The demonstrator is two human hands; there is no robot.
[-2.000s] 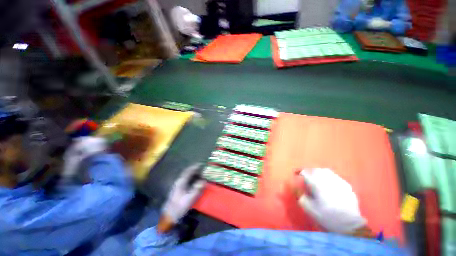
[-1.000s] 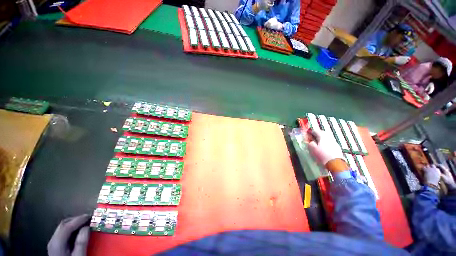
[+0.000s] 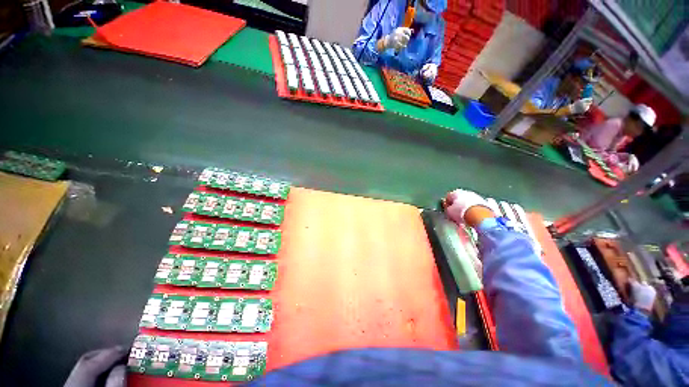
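Observation:
Several green circuit boards [image 3: 215, 270] with silver-white pads lie in one column on the left part of a red sheet [image 3: 355, 264]. My left hand [image 3: 98, 369], in a greyish glove, is at the bottom left by the sheet's corner, cut off by the edge; its fingers are partly hidden. My right hand [image 3: 462, 204], in a white glove, is at the far end of a pale green shiny strip bundle [image 3: 458, 257] right of the sheet. Its fingertips are small, and I cannot tell whether they hold anything. A yellow tag [image 3: 461, 316] lies below the bundle.
Covered boards [image 3: 514, 215] on another red sheet are partly hidden by my right arm. Across the dark green belt [image 3: 340, 143] are a stack of red sheets [image 3: 170, 32], white-topped boards [image 3: 325, 68] and a person holding an orange-handled tool. Another person works at the right. A tan sheet [image 3: 26, 219] is at the left.
Since one second ago, my right hand has moved up and slightly left to the bundle's far end. The view has shifted slightly. My left hand stays by the sheet's near left corner.

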